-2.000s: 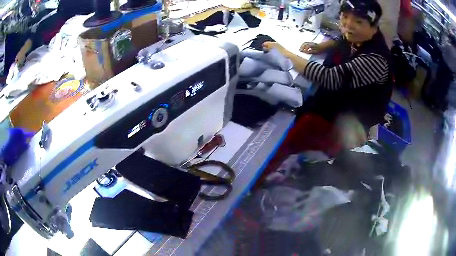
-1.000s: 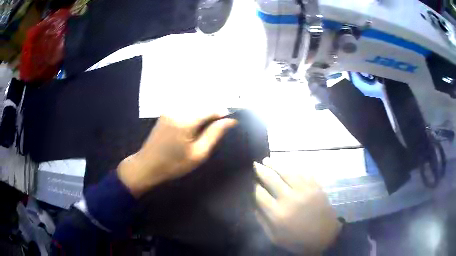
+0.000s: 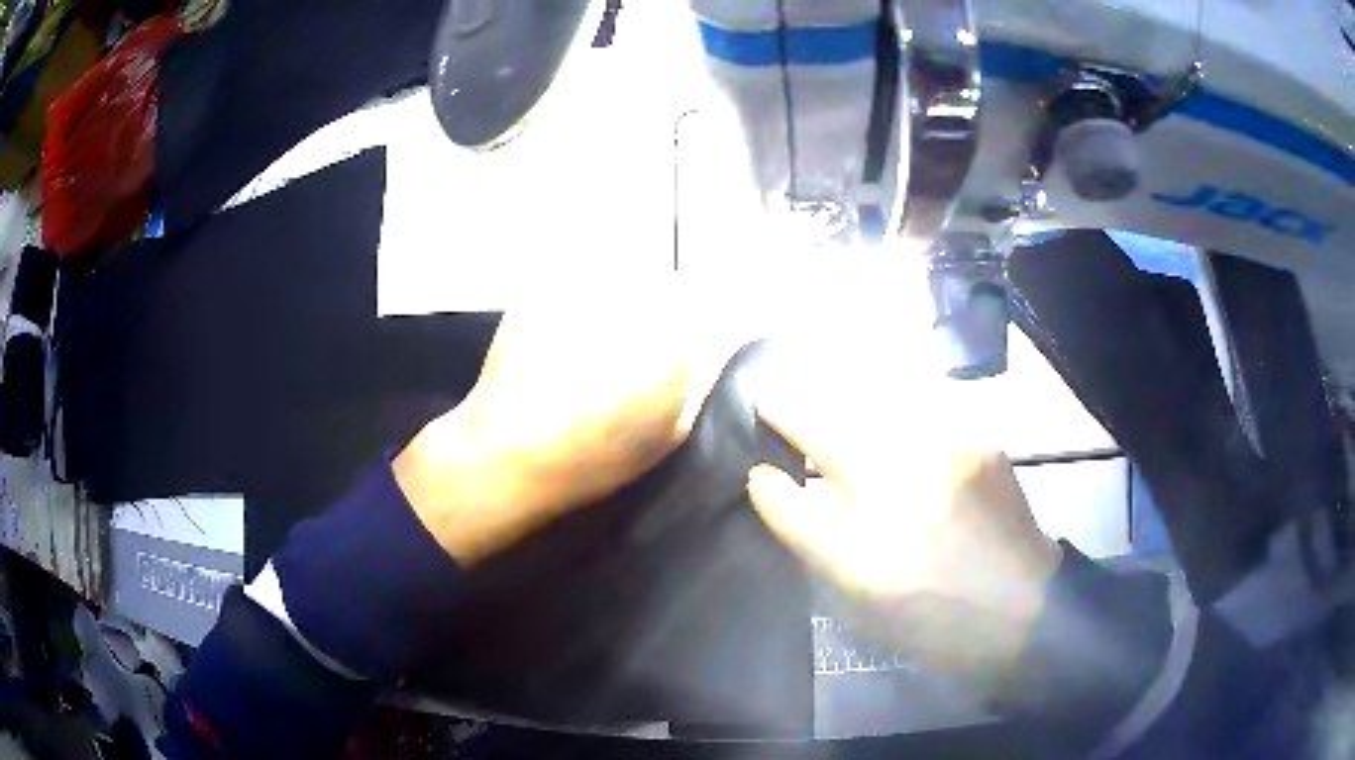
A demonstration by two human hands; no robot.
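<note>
A black fabric panel [image 3: 595, 594] lies on the white machine table in front of the sewing machine [image 3: 832, 89]. My left hand [image 3: 580, 416] lies over the panel's upper part, its fingertips washed out by the lamp glare. My right hand [image 3: 907, 520] is at the panel's right edge, thumb and fingers at the fabric near the needle area. The needle and presser foot are lost in the glare. Whether either hand pinches the fabric is hard to tell.
Another black panel [image 3: 164, 356] lies at left. Narrow black pieces [image 3: 1129, 342] lie right of the needle under the machine arm. A grey oval guard [image 3: 505, 67] hangs left of the needle. A red plastic bag [image 3: 101, 141] is far left. A printed ruler [image 3: 186, 579] runs along the front edge.
The view has swung from the machine's side to the work area and come closer. Since the middle frame, both hands have moved up towards the needle, with the fabric's upper edge now in the glare.
</note>
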